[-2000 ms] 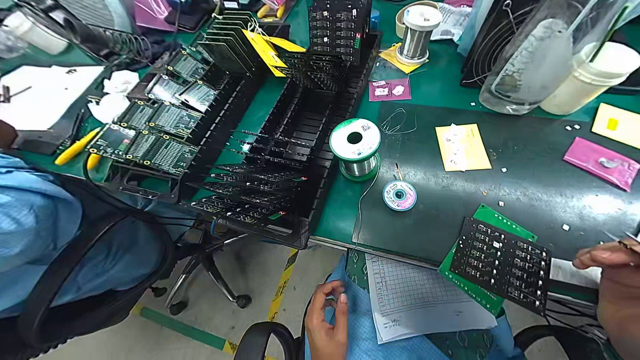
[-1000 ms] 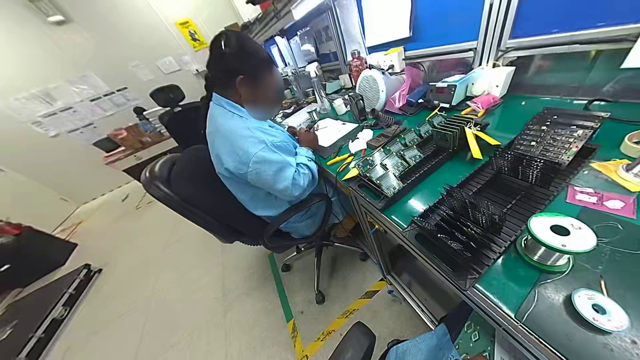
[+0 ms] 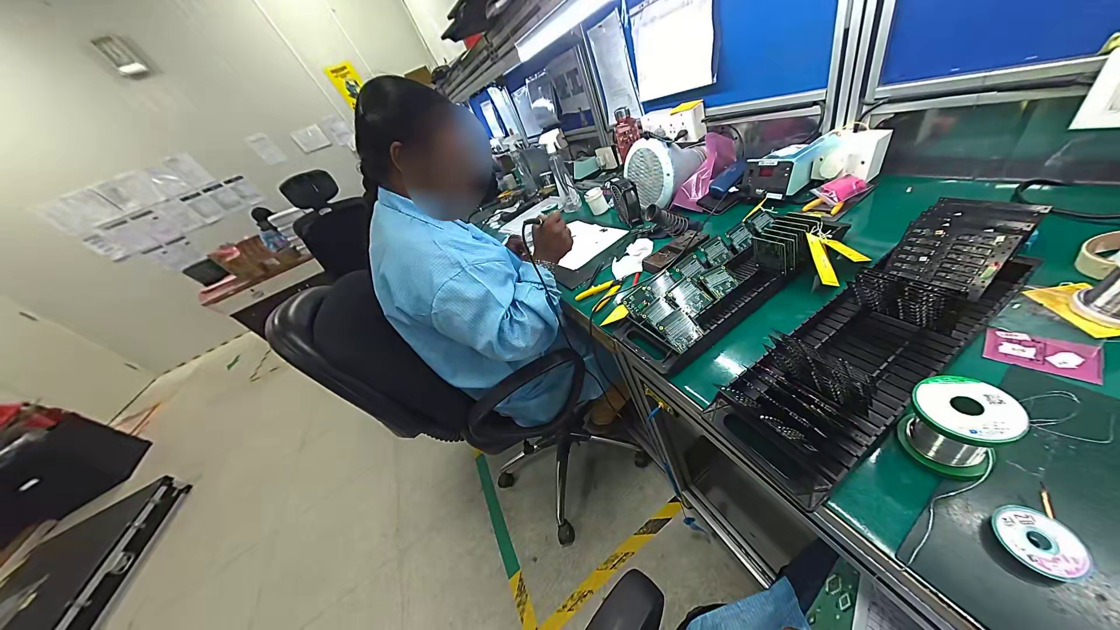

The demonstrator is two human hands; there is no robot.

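Note:
Neither my left hand nor my right hand shows in the head view; a blue sleeve (image 3: 752, 610) of mine is at the bottom edge. A black slotted rack (image 3: 792, 464) holding upright black circuit boards stands on the green bench. Right of it sits a solder wire spool (image 3: 954, 442) with a green rim. A smaller white spool (image 3: 1041, 542) lies flat on the dark mat. Behind the first rack is another black rack (image 3: 669, 359) with green circuit boards (image 3: 691, 297). A pink bag (image 3: 1041, 354) with small white pieces lies at the right.
A co-worker (image 3: 464, 306) in a blue coat sits in a black chair (image 3: 350, 359) at the bench, hands raised near white paper. A roll of tape (image 3: 1089, 256) lies at the right edge. A black chair part (image 3: 626, 604) is at the bottom, above yellow-black floor tape (image 3: 604, 573).
The view has swung up and left, then steadied. Two seconds ago a hand was at the bottom middle and another at the right edge, near circuit boards; neither hand shows now.

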